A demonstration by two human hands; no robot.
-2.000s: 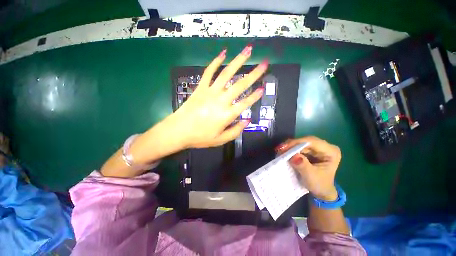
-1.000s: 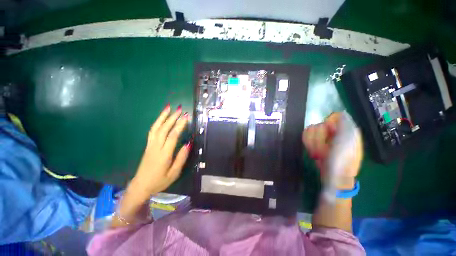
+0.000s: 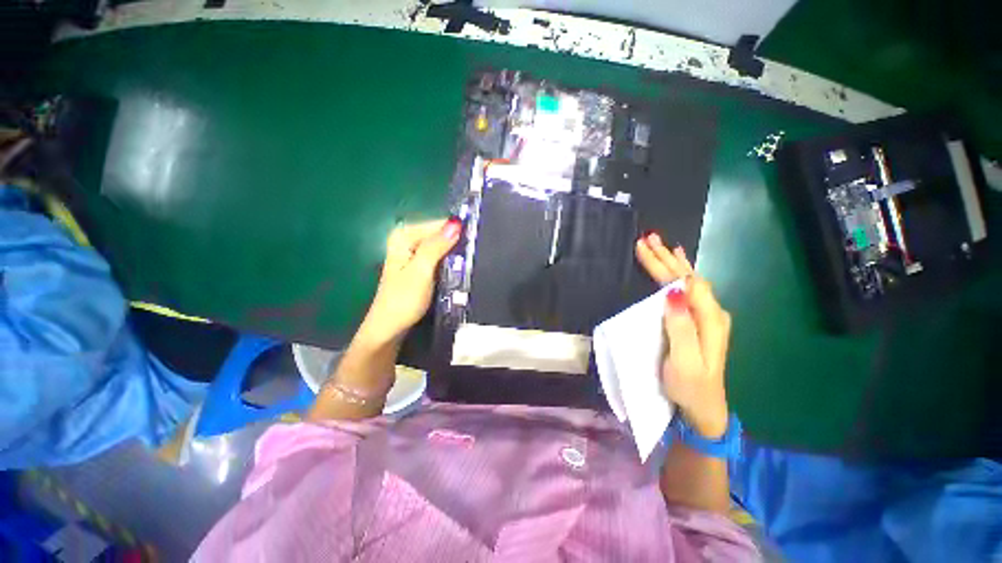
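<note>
An open tablet half-assembly (image 3: 527, 258) lies on a black foam pad (image 3: 683, 165) in front of me. Its mainboard (image 3: 549, 143), with a green patch, is at the far end; a long pale strip (image 3: 520, 349) crosses the near end. My left hand (image 3: 409, 284) has its fingertips on the tablet's left edge. My right hand (image 3: 692, 346) holds a folded white backing sheet (image 3: 639, 368) by the thumb, with other fingertips at the tablet's right edge. Whether the fingers lift the tablet cannot be told.
A second open tablet (image 3: 879, 225) lies on a black foam pad at the right. Tiny white scraps (image 3: 768, 145) lie on the green mat (image 3: 275, 165). A taped white strip (image 3: 571, 35) edges the far side. Blue-clothed people (image 3: 66, 330) are on both sides; a blue object (image 3: 236, 390) is lower left.
My left hand moved from beside the tablet onto its left edge. My right hand came back in to its right edge with the sheet. The tablet sits slightly tilted and higher in view.
</note>
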